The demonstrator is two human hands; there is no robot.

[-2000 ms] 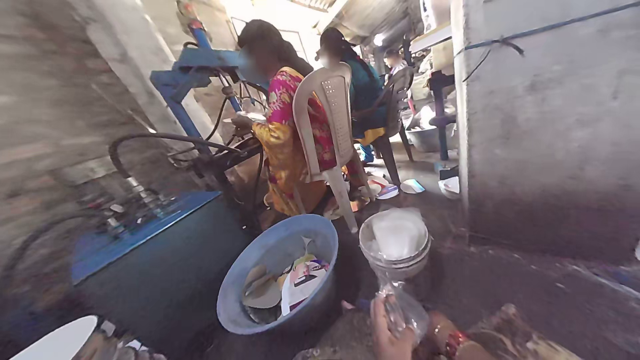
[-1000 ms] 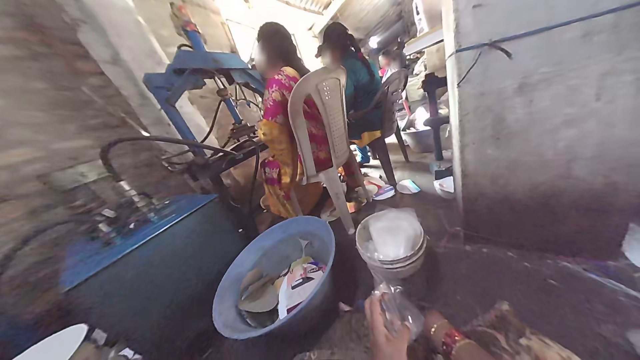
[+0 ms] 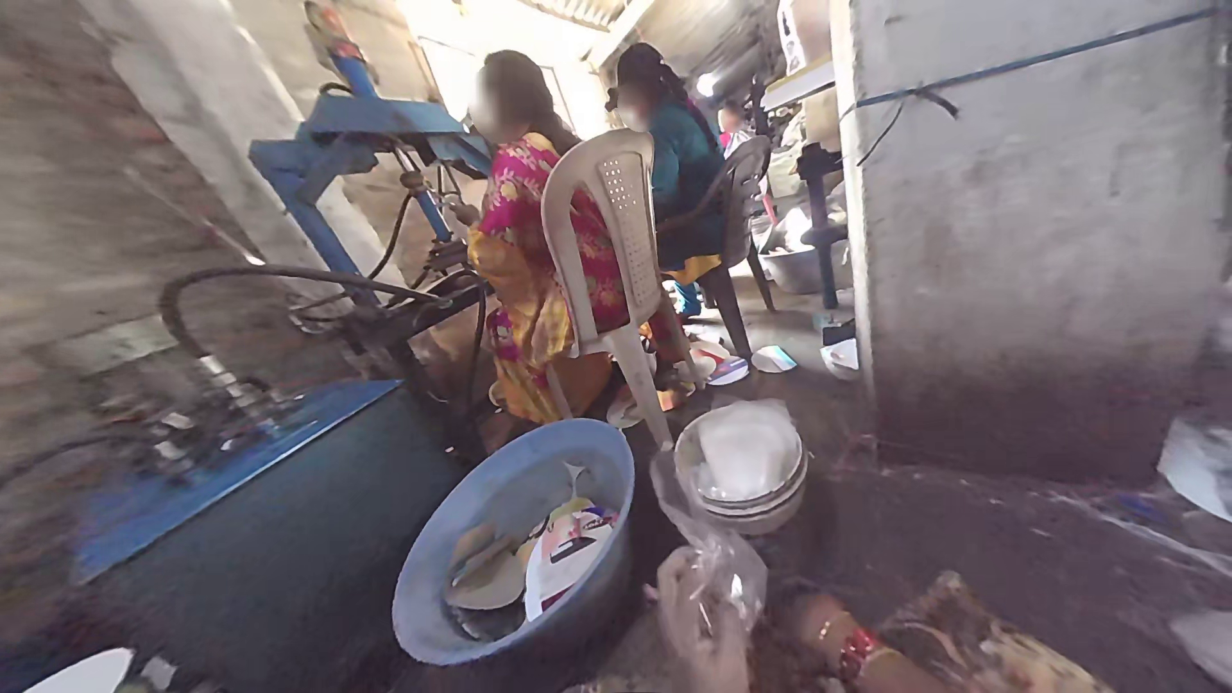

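Note:
My left hand (image 3: 701,616) is low in the middle of the head view, its fingers closed on a crumpled clear plastic bag (image 3: 736,573). A thin part of the bag reaches up beside a white bucket (image 3: 756,515). My right hand (image 3: 794,621) is dim and blurred just right of the bag, with red and gold bangles at the wrist; its fingers cannot be made out. To the left of my hands stands a blue plastic tub (image 3: 423,587) holding printed and plain paper pieces (image 3: 568,558). White translucent plastic (image 3: 751,448) lies in the bucket's top.
A person in pink and yellow sits on a plastic chair (image 3: 587,207) by a blue press machine (image 3: 385,120). Another person sits beyond. A blue-topped metal cabinet (image 3: 269,520) with hoses stands left, a concrete pillar (image 3: 1030,250) right. Paper plates (image 3: 774,359) lie on the floor.
The clear bag now stretches up toward the bucket; one second ago it was bunched nearer my left hand. The person by the press has moved their head and arm since two seconds ago.

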